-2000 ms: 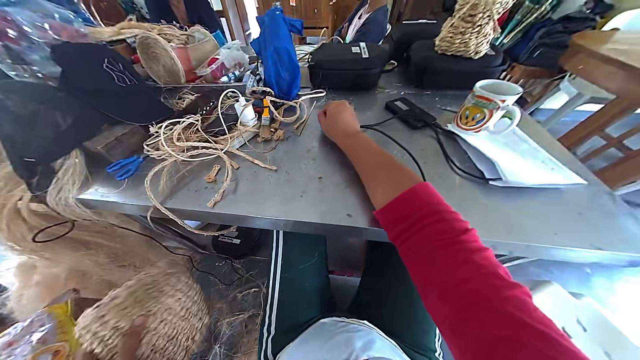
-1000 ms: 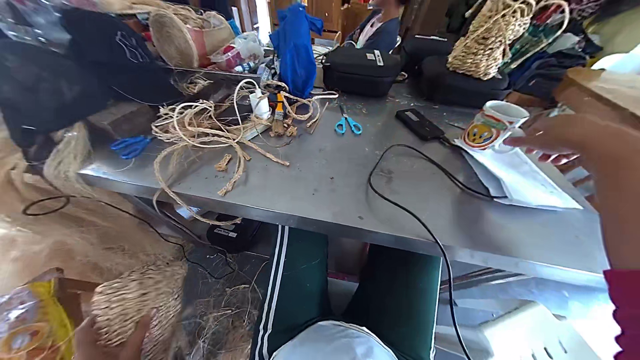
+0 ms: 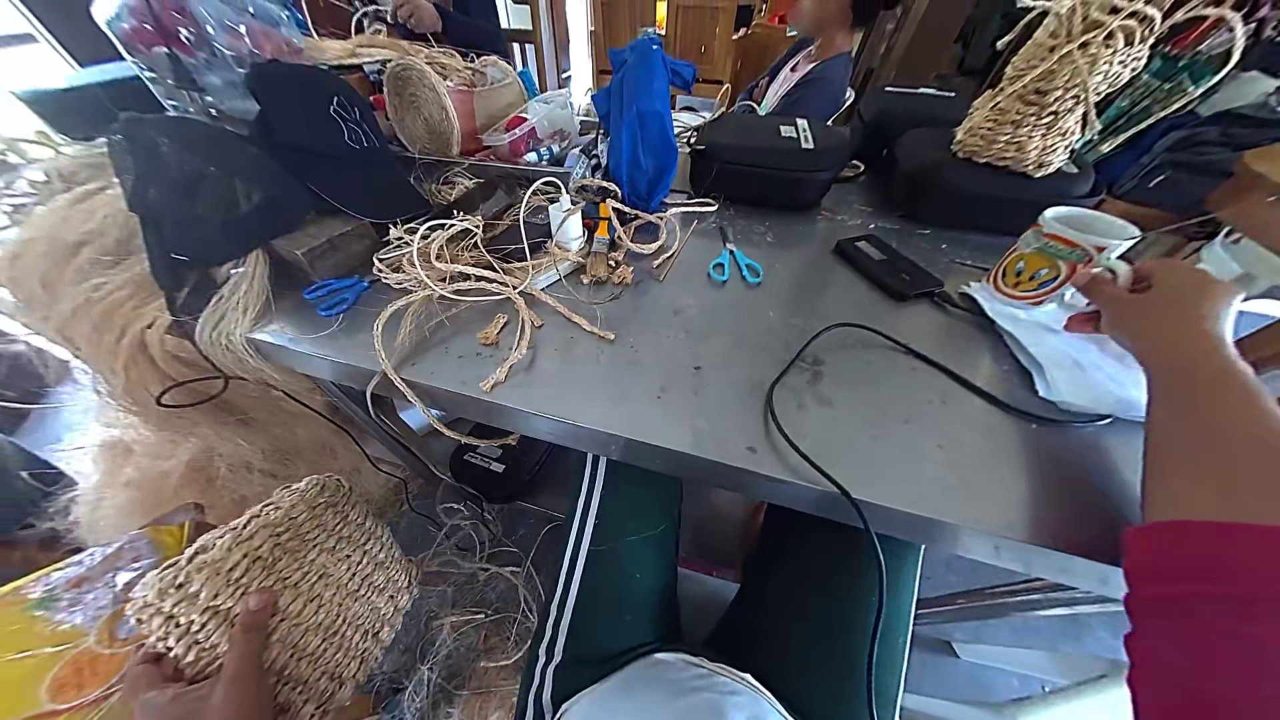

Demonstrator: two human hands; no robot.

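Observation:
At the lower left, my left hand (image 3: 215,665) holds a woven fibre piece (image 3: 295,590), thumb on its face, below the table's left end. On the right, my right hand (image 3: 1165,305) has its fingers at the handle of a ceramic mug (image 3: 1050,258) with a cartoon face on it. The mug stands on folded white paper (image 3: 1075,350). A black power bank (image 3: 888,266) lies left of the mug, with a black cable (image 3: 790,430) running over the table edge. Light-blue-handled scissors (image 3: 735,266) lie near the middle, beside braided fibre cords (image 3: 470,290).
The metal table (image 3: 660,370) also bears blue-handled scissors (image 3: 337,294), a brush (image 3: 600,245), a white charger (image 3: 566,222), a blue bag (image 3: 640,120) and a black case (image 3: 770,155). Loose fibre (image 3: 160,370) hangs at the left. People (image 3: 815,75) sit beyond; a woven basket (image 3: 1030,90) stands back right.
My right hand, on the table near the middle two seconds ago, has moved right to the mug. The light-blue scissors now show where it was. My left hand has come into view on the woven piece.

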